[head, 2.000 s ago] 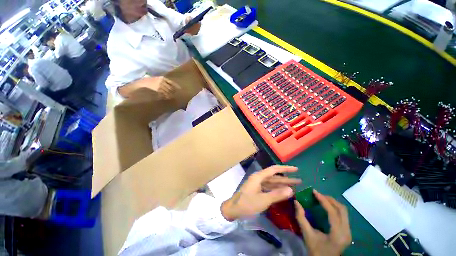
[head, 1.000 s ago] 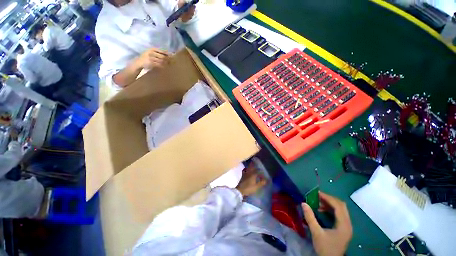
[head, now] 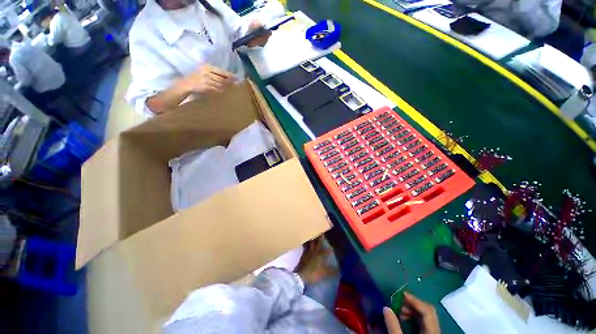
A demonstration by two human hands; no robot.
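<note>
My right hand (head: 418, 316) is at the bottom edge, partly cut off, and holds a small green-backed panel (head: 397, 301) between thumb and fingers. The panel is seen nearly edge-on, with a thin lead rising from it. My left hand (head: 317, 259) is low beside the carton flap, in shadow and blurred; its fingers and anything in them cannot be made out. A red object (head: 350, 309) lies between my hands near my lap.
An open carton (head: 215, 228) at left holds whitish packing and a black housing (head: 256, 164). A red parts tray (head: 376, 229) lies on the green bench, with black housings (head: 314, 98) behind. Panels and red wires (head: 523, 228) are piled right, near cream strips (head: 513, 299). A person sits opposite.
My left hand has left the panel and dropped down beside the carton. My right hand keeps the panel, now lower in view and turned edge-on. The view has shifted.
</note>
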